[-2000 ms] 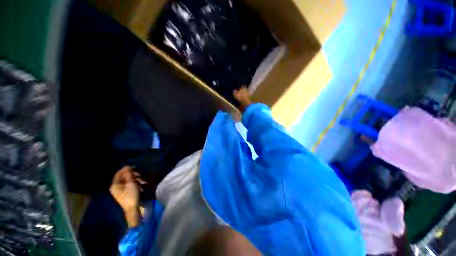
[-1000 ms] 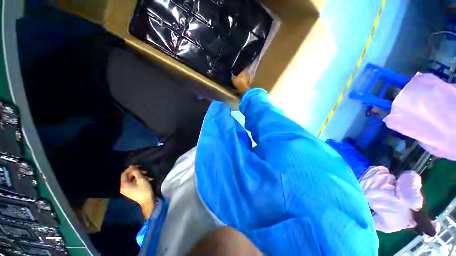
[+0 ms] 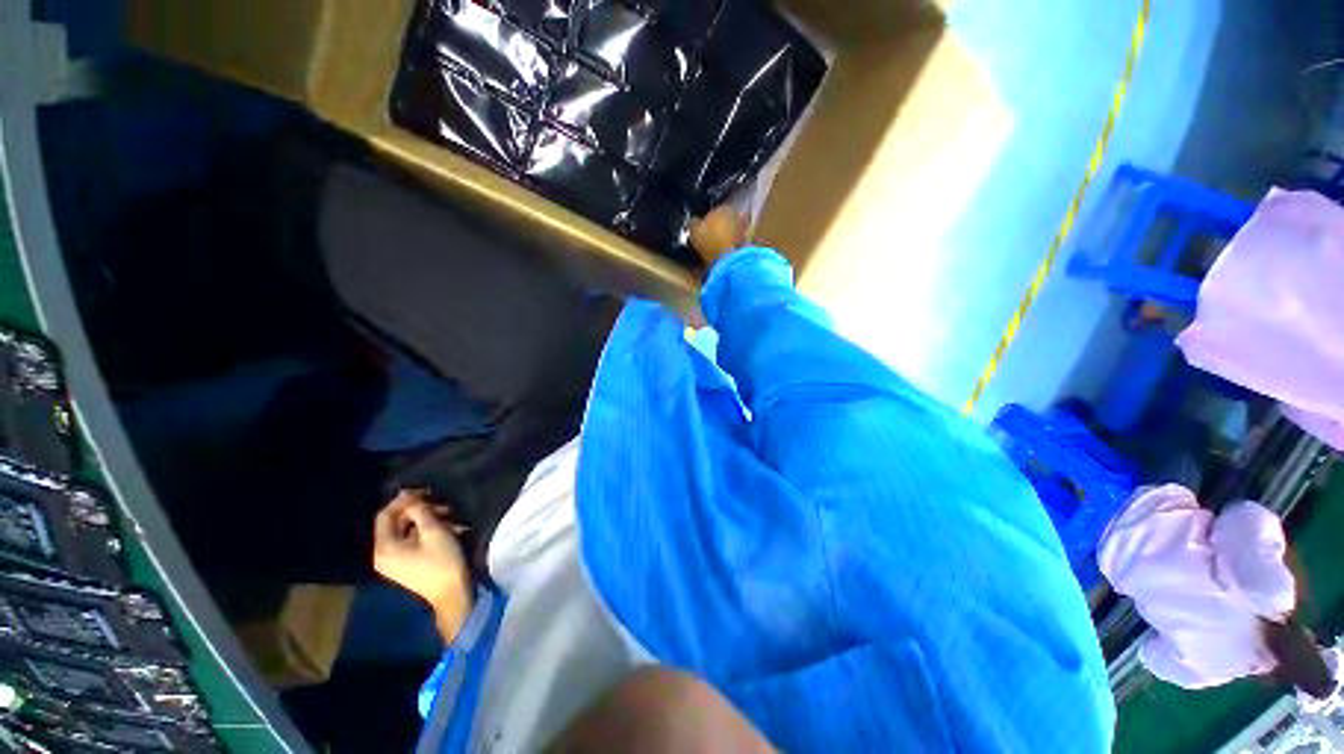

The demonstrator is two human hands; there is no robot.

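A shiny black blister tray (image 3: pixel 590 103) with moulded pockets lies in an open brown carton (image 3: pixel 870 148) at the top. My right hand (image 3: pixel 719 231) is at the tray's near right corner, closed on its edge; the fingertips are partly hidden. The tray shows creases and bright reflections beside this hand. My left hand (image 3: pixel 420 545) hangs over my dark lap, empty, with loosely curled fingers a little apart.
Rows of dark phone units (image 3: pixel 67 611) lie on the green bench behind its grey edge (image 3: pixel 111 427) at left. A smaller brown carton (image 3: pixel 302 633) is below it. Blue stools (image 3: pixel 1157 236) and people's pink sleeves (image 3: pixel 1275 317) are at right.
The creases and reflections at the tray's right side have changed near my right hand, which stays at the corner. The view has steadied and shifted slightly. My left hand remains over my lap.
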